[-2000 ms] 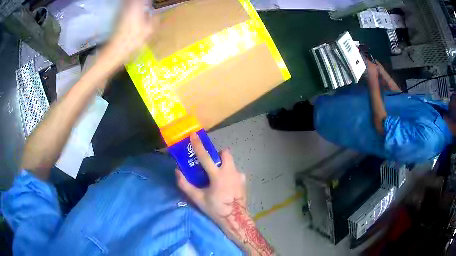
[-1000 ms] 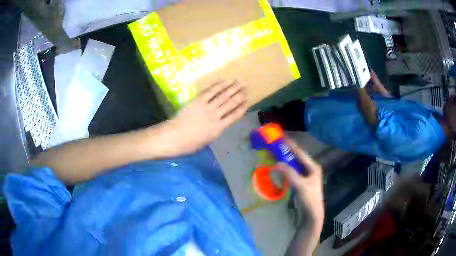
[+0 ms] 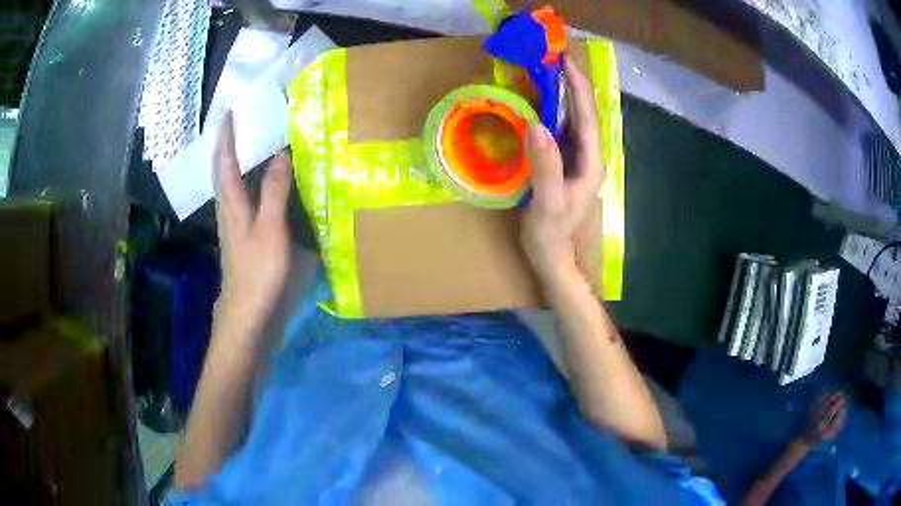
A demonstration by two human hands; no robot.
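Note:
The brown carton [image 3: 435,259] lies in front of me with yellow-green printed tape [image 3: 380,176] along its middle seam and both side edges. My right hand [image 3: 568,188] holds the blue and orange tape dispenser [image 3: 546,69] above the carton's upper right part. Its tape roll [image 3: 484,145], yellow-green with an orange core, hangs over the carton. My left hand [image 3: 254,222] is left of the carton with thumb and fingers apart, over the edge of the white sheets; it holds nothing that I can see.
White backing sheets [image 3: 247,104] and printed label sheets [image 3: 178,84] lie at the left bench end. A flat brown cardboard piece [image 3: 672,40] lies on the ledge behind. A stack of white product boxes [image 3: 780,311] stands at the right, beside a neighbouring worker's hand and blue sleeve.
The view has swung left. The carton now lies square in front of me. My left hand has left its surface for its left side. My right hand has brought the dispenser over the carton.

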